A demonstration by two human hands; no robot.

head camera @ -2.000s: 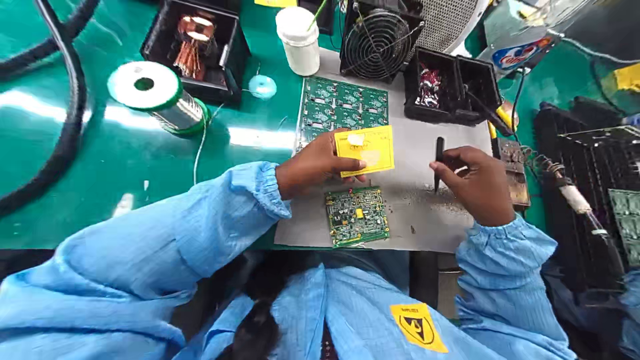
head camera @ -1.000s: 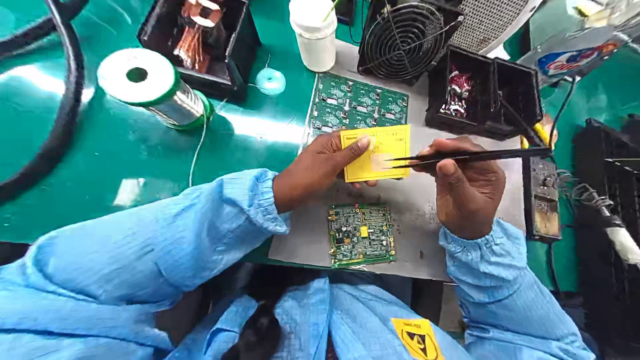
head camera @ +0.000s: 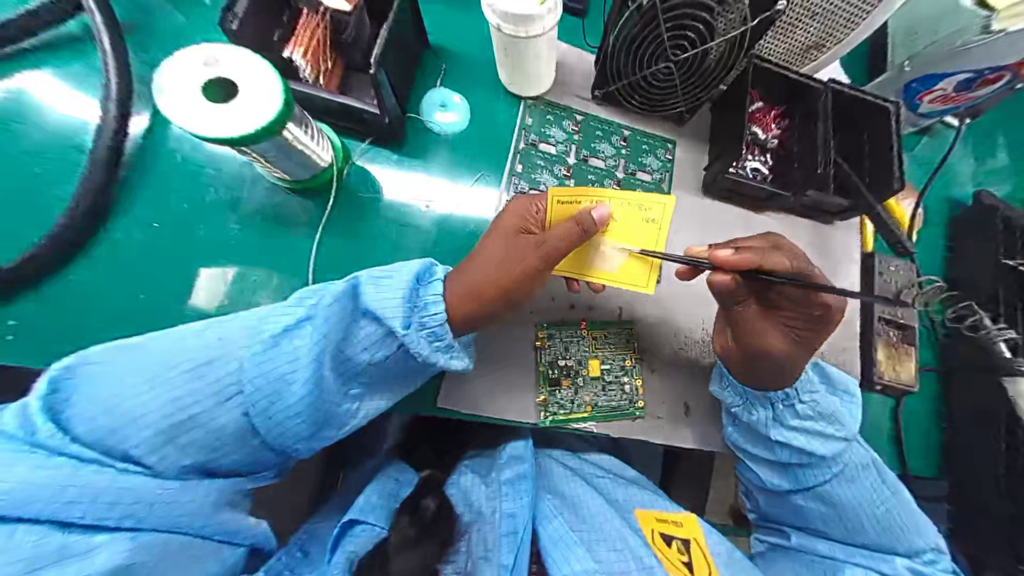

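Note:
My left hand point(head camera: 520, 248) holds a yellow paper tag point(head camera: 632, 220) with handwriting on it, thumb on its face and fingertips showing below. In my right hand point(head camera: 768, 296) are black tweezers point(head camera: 744, 274), their tips at a pale patch on the tag. Nearer to me, a populated green circuit board point(head camera: 590, 372) lies on the grey mat point(head camera: 496, 384). Behind the tag lies a panel of several green circuit boards point(head camera: 596, 148), partly covered by the tag.
At the left stands a solder wire spool point(head camera: 264, 120), with a black bin of copper parts point(head camera: 376, 96) behind. A white bottle point(head camera: 524, 48), a fan with a wire guard point(head camera: 676, 56) and black bins point(head camera: 800, 144) line the back. A soldering stand point(head camera: 892, 336) is at the right.
Two seconds ago my right hand held the black tool upright, away from the tag. It has since moved left, and the tool now points at the tag in my left hand.

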